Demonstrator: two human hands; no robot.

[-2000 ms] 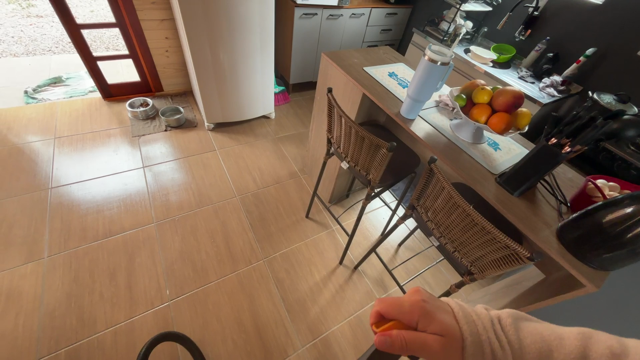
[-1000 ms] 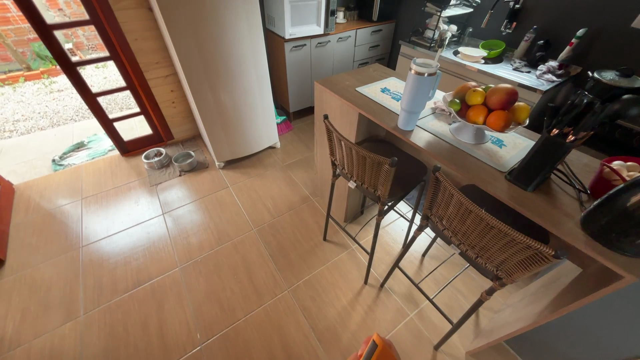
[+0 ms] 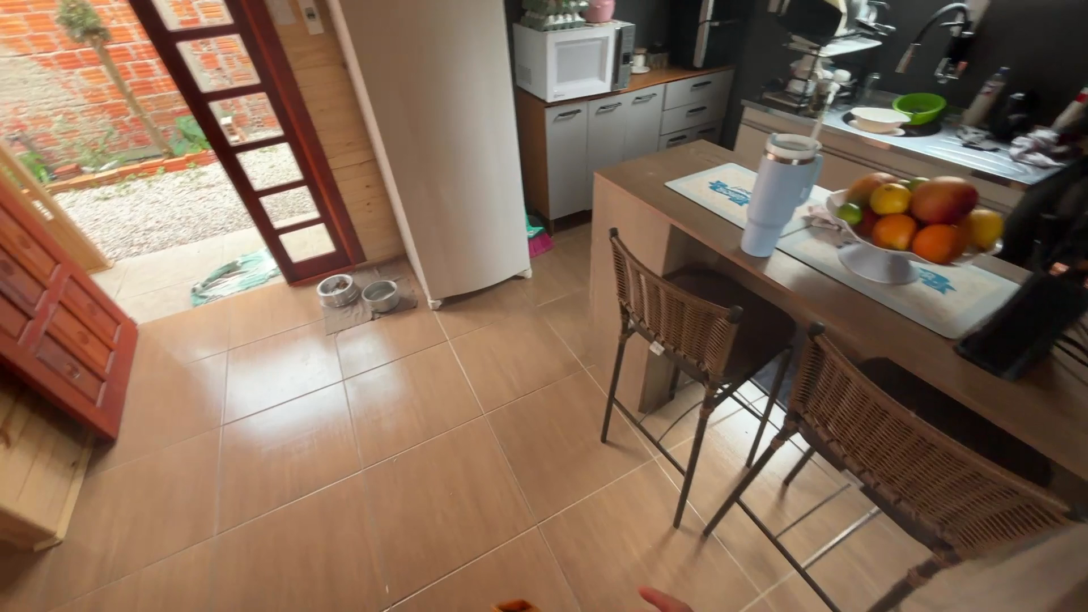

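Observation:
At the bottom edge one finger of my right hand (image 3: pixel 665 599) shows; the rest of the hand is out of frame. Left of the fingertip, with a gap between them, the top of a small orange object (image 3: pixel 516 606) just enters the view; what it is and whether my hand holds it cannot be told. My left hand is not in view. Up on the wooden counter (image 3: pixel 653 189) stand a light blue tumbler with a straw (image 3: pixel 772 200) and a white footed bowl (image 3: pixel 880 262) of mangoes, oranges and other fruit, on placemats.
Two woven bar stools (image 3: pixel 676 327) line the counter at the right. Two metal pet bowls (image 3: pixel 337 291) sit on a mat near a white refrigerator (image 3: pixel 442 153). A red wooden door (image 3: pixel 64 319) stands at the left, by a doorway onto gravel. Tiled floor (image 3: pixel 433 476) lies between.
The view has turned left and up. My right hand and forearm, well in view two seconds ago with the fingers around an orange thing, have dropped almost wholly below the frame.

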